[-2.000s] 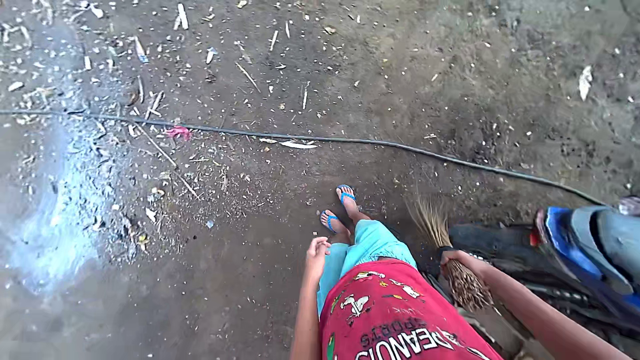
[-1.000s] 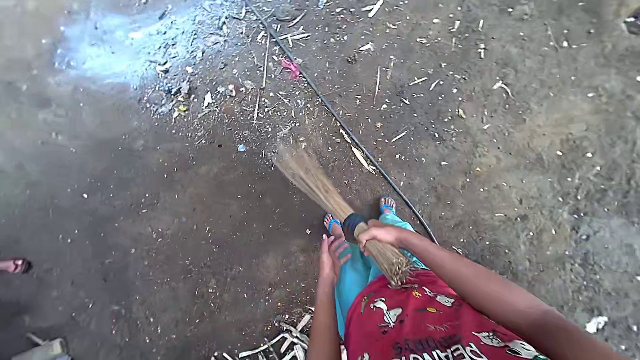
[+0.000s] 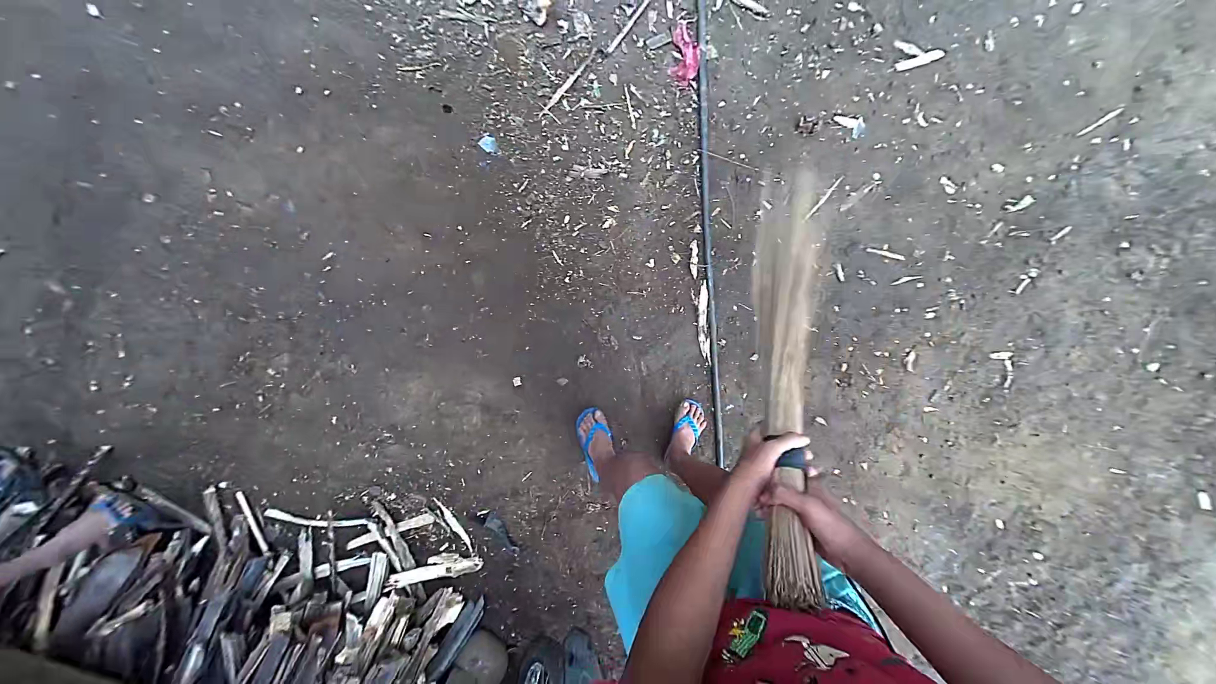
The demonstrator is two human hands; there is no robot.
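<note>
A stick broom [image 3: 790, 380] points away from me, its bristle tips blurred, to the right of a dark hose or cable on the dirt ground. My left hand [image 3: 768, 458] grips it at the dark band, and my right hand [image 3: 803, 503] closes around it just below. The bound butt end of the broom lies over my red shirt and turquoise shorts. Wood chips and small litter [image 3: 608, 171] are scattered on the ground ahead.
The dark hose or cable [image 3: 706, 237] runs forward beside my right foot, with pink plastic [image 3: 685, 55] against it. A pile of split firewood [image 3: 332, 598] lies at lower left, where another person's foot [image 3: 119, 513] shows. A wheel [image 3: 540, 660] is at the bottom edge.
My left hand, free in both earlier frames, has taken hold of the broom beside my right hand. The broom has swung from the hose's left side to its right. The view has turned.
</note>
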